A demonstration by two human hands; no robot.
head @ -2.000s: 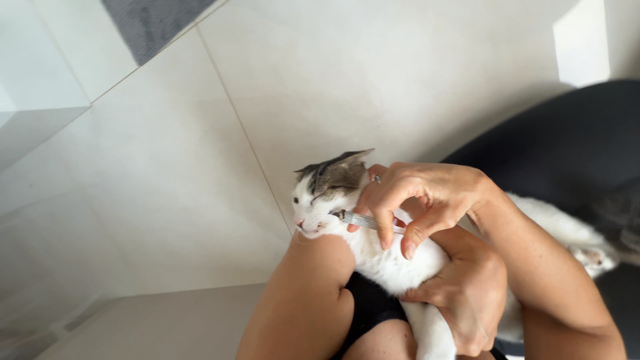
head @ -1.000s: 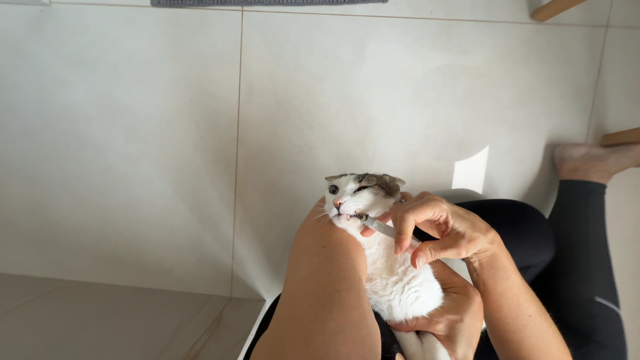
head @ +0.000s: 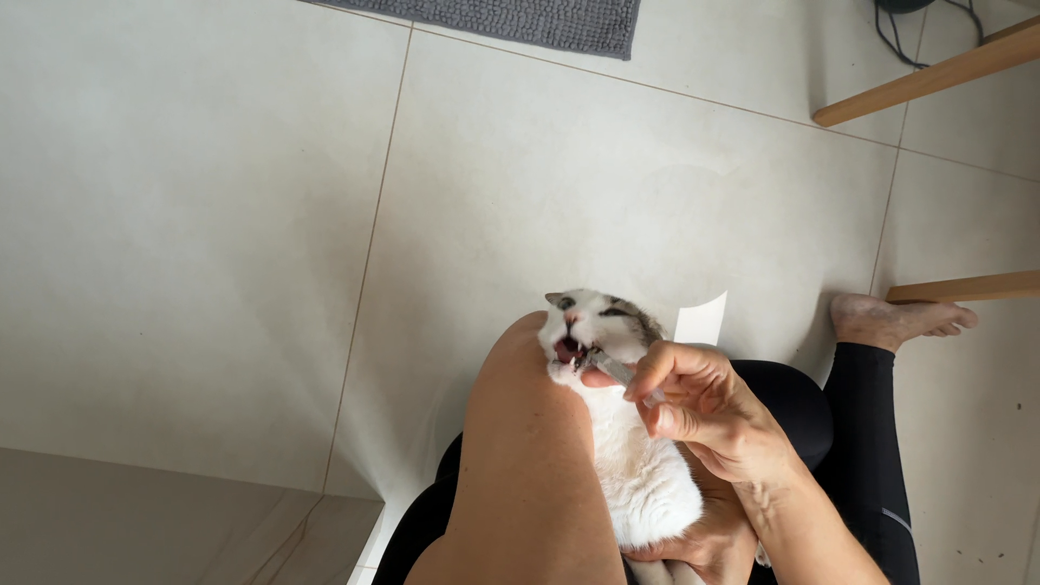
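A white and gray tabby cat [head: 642,479] lies belly-up along the crook of my bent left arm, its mouth wide open. My right hand [head: 691,398] pinches a plastic syringe [head: 615,370] between thumb and fingers, its tip at the side of the cat's mouth, and one fingertip near its chin. Below the cat's chest, my left hand [head: 711,532] is wrapped around its lower body by the legs; the cat partly hides that hand. The cat's hind part is out of view.
A gray textured mat [head: 528,24] lies on the tiled floor [head: 244,203]. Wooden furniture legs [head: 926,77] and a dark cord [head: 894,41] are at the right. A bare foot [head: 894,317] and black leggings [head: 861,455] show nearby. A brown-gray surface [head: 146,520] fills the lower left.
The cat's mouth has opened wider and its face has turned upward. My right hand keeps the syringe at its mouth. The view has swung, bringing the wooden legs and foot in.
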